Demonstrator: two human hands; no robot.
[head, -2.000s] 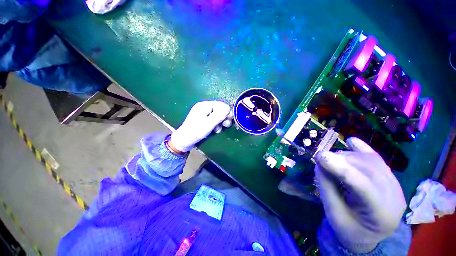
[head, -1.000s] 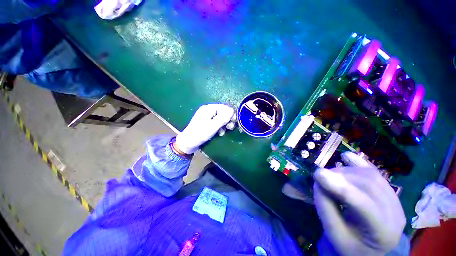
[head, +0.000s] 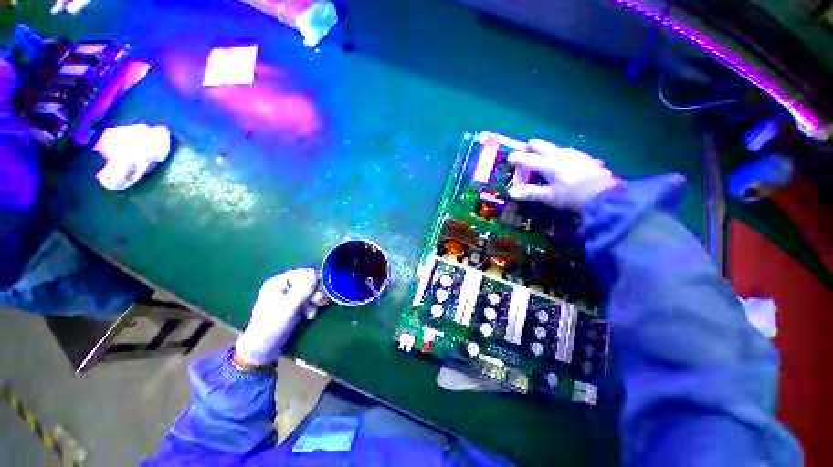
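A green power board [head: 448, 339] crowded with parts lies on the green mat in front of me, right of centre. Pale heat sinks [head: 516, 315] and small round capacitors [head: 438, 296] stand at its near end, copper-orange wound parts [head: 500, 257] across its middle. My gloved left hand [head: 288, 306] holds a round metal cup [head: 355, 273] of dark blue liquid by its handle side, left of the board. My gloved right hand [head: 557, 173] is over the board's far end, fingers bent together; whether it holds a brush is hidden. My right sleeve covers the board's right side.
A crumpled white cloth [head: 132, 155] and a flat pale paper [head: 230, 66] lie at the left of the mat [head: 301, 173]. Another board [head: 78, 77] is at the far left beside a person's blue sleeve [head: 27, 196]. A white cloth [head: 759, 316] is at right. A violet light strip [head: 722, 59] runs top right.
The view has shifted, showing more of the far bench. My right hand has moved from the board's near end to its far end. My left hand still holds the cup.
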